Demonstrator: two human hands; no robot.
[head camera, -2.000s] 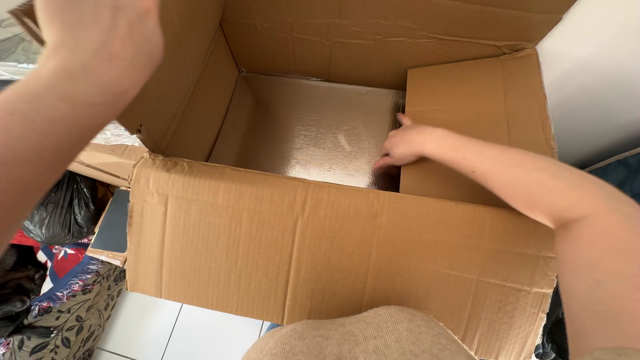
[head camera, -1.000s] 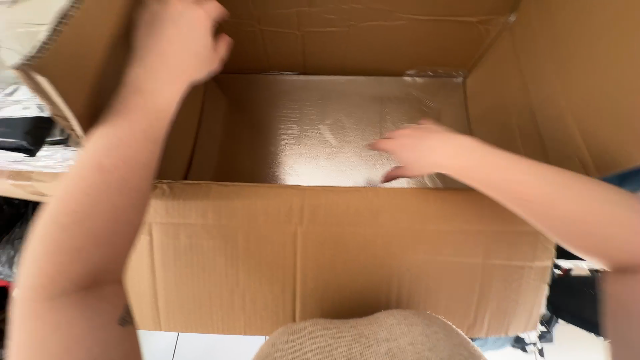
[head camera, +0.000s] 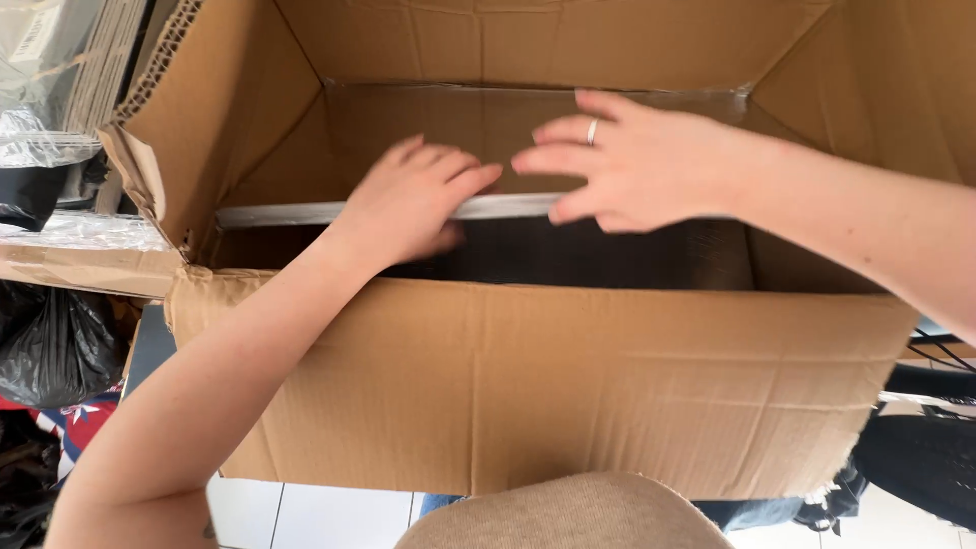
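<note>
A large open cardboard box (head camera: 549, 381) stands before me, its near flap folded down toward me. Inside it a flat panel wrapped in clear film (head camera: 511, 206) is raised on edge, its pale long edge running left to right. My left hand (head camera: 415, 198) is at that edge left of the middle, fingers curled over it, thumb blurred on the near side. My right hand (head camera: 633, 168), with a ring on one finger, lies over the same edge further right, fingers spread. Whether it grips is not clear. A dark surface (head camera: 579, 252) shows below the edge.
At the left are film-wrapped stacked boards (head camera: 99, 69), a black plastic bag (head camera: 57, 343) and patterned cloth (head camera: 84, 427). The box's left flap (head camera: 206, 99) stands up with a torn corner. White floor tiles (head camera: 335, 515) and a dark round object (head camera: 923, 457) lie beyond the near flap.
My left hand has come from the left flap down into the box. The shiny panel, lying flat before, now stands with its edge up. The right flap no longer covers the box's right side.
</note>
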